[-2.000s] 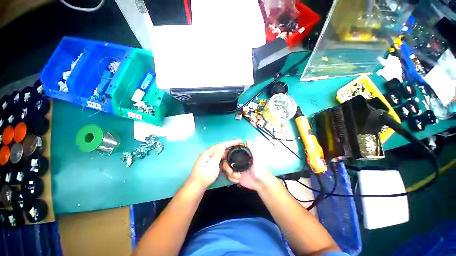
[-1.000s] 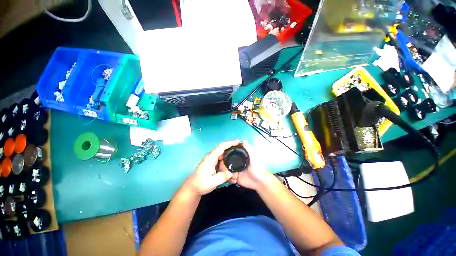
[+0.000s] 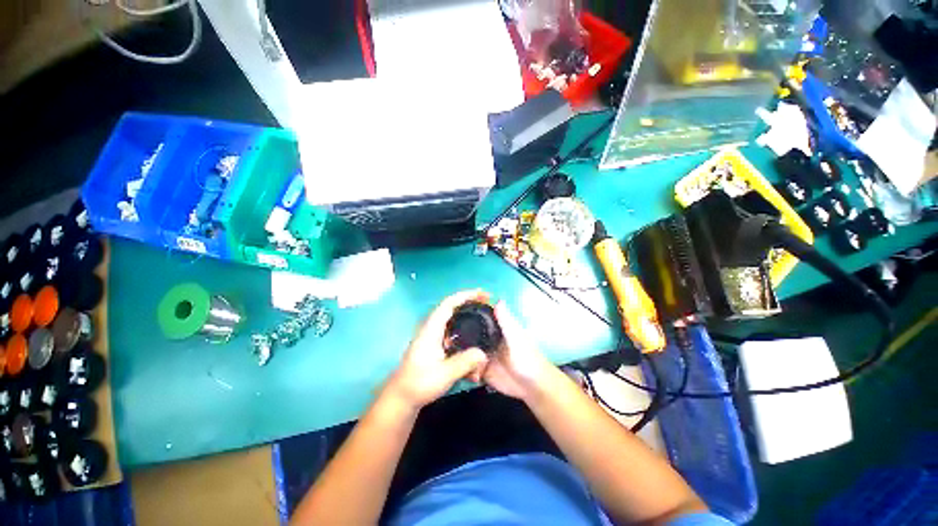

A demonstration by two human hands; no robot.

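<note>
A round black housing [image 3: 473, 327] is held between my two bare hands above the front edge of the green mat. My left hand [image 3: 430, 362] wraps its left and near side, with the thumb at its near rim. My right hand [image 3: 510, 360] closes on its right side. The inside of the housing is dark and I cannot make out its parts. The fingers under it are hidden.
Solder reel [image 3: 187, 311], tangled silvery metal [image 3: 292, 329] and white paper [image 3: 362, 277] lie left. Joined bins [image 3: 185, 185] stand behind. A clear jar [image 3: 563, 226], orange-handled tool [image 3: 629, 295] and dark station [image 3: 674, 269] with cables are right. Unit tray [image 3: 107, 411] is far left.
The housing has turned or tilted in my hands, and its open face shows less clearly. My hands have moved slightly left in view. The other objects have shifted a little with the camera.
</note>
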